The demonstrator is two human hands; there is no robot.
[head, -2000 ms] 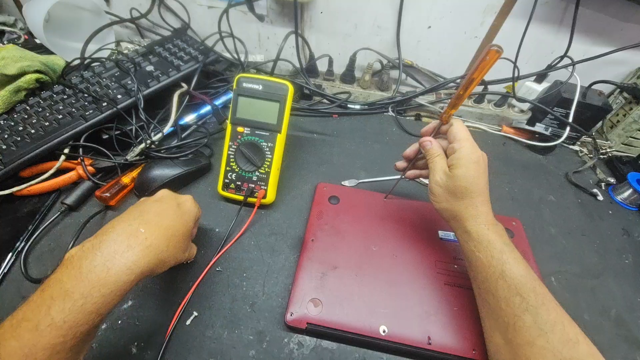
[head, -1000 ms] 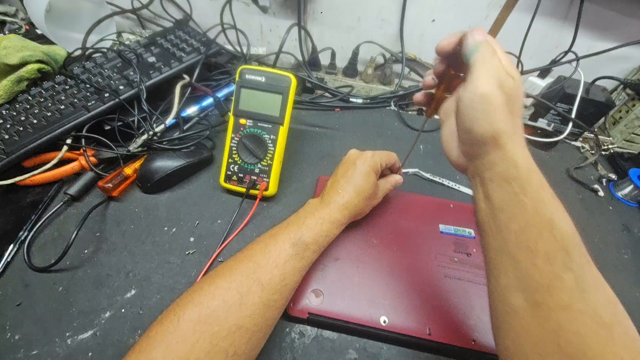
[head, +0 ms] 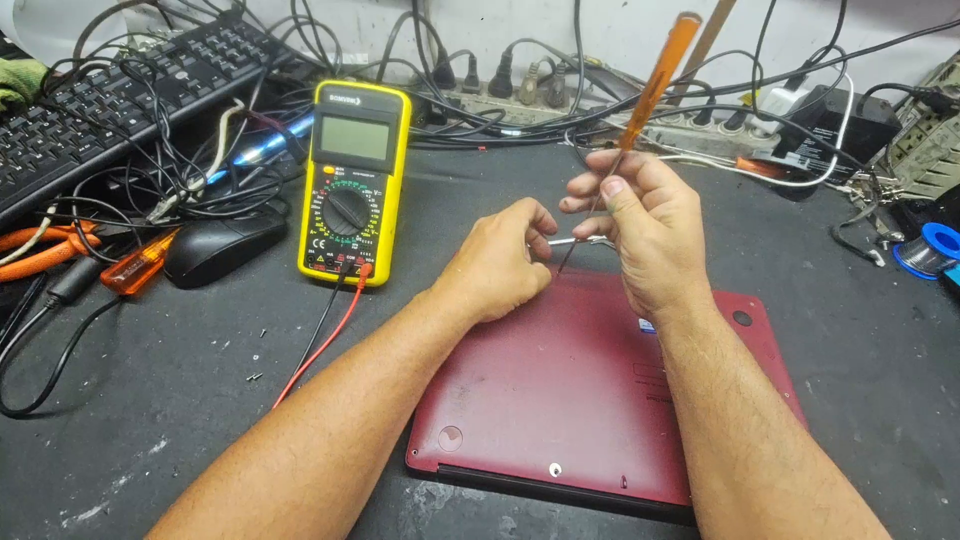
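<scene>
A dark red laptop (head: 555,382) lies underside up on the dark bench. My right hand (head: 645,225) holds the thin shaft of a screwdriver (head: 658,79) between thumb and fingers; its orange handle points up, and its tip is at the laptop's far edge. Beside the tip, my left hand (head: 501,259) rests on the laptop's far left part with curled fingers; whether it holds anything is hidden. A slim metal tool (head: 592,240) lies behind that edge, partly covered by my hands. Several small screws (head: 255,376) are on the bench, left of the laptop.
A yellow multimeter (head: 354,184) with red and black leads lies left of my hands. Farther left are a black mouse (head: 225,247), orange-handled pliers (head: 52,247), another screwdriver (head: 139,262) and a keyboard (head: 127,105). Cables and plugs (head: 501,79) line the wall; a solder spool (head: 928,251) sits right.
My left hand has come from beside the mouse onto the laptop. My right hand rose with the screwdriver, then lowered; it is on the shaft, with the handle above it.
</scene>
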